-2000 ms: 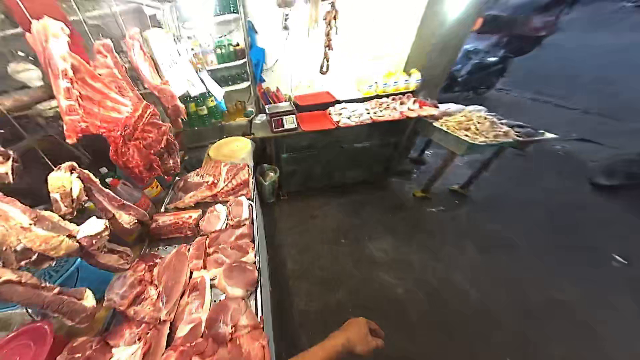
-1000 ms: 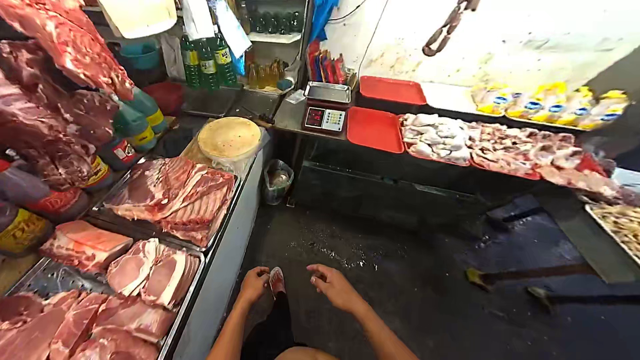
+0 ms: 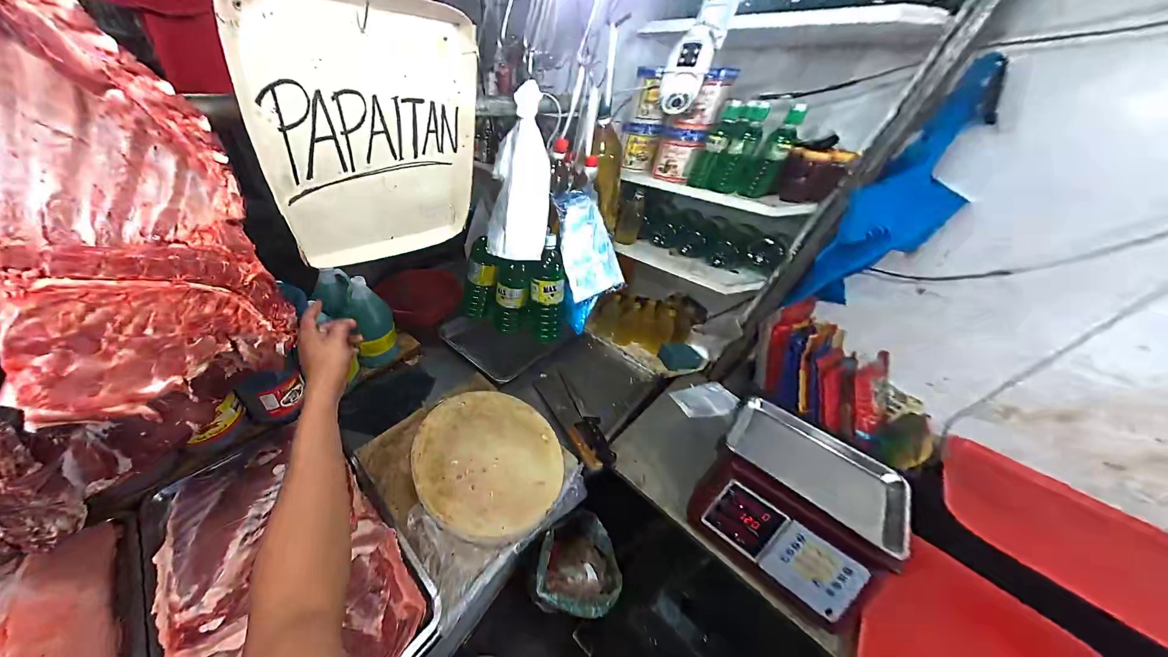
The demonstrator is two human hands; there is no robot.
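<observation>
My left hand (image 3: pixel 328 349) reaches forward over a tray of raw meat, its fingers apart and slightly bent, with nothing seen in them. It overlaps blue-green plastic jugs (image 3: pixel 369 319) behind it; whether it touches them I cannot tell. Just left of the hand hangs a large slab of raw ribs (image 3: pixel 119 237). Under my forearm lie raw meat cuts (image 3: pixel 219 538) in a metal tray. A round wooden chopping block (image 3: pixel 488 467) stands right of the forearm, with knives (image 3: pixel 589 438) beyond its right side. My right hand is out of view.
A hanging handwritten sign (image 3: pixel 365 137) is above the jugs. Green bottles (image 3: pixel 547 292) stand behind the block. At right are a digital scale (image 3: pixel 785 547) with a metal pan and red trays (image 3: pixel 958 602). A plastic-lined bin (image 3: pixel 577 570) sits below the counter edge.
The view has swung left, closer to the meat counter. One second ago both hands were low in front of my body; now my left arm is stretched out and my right hand has left the view.
</observation>
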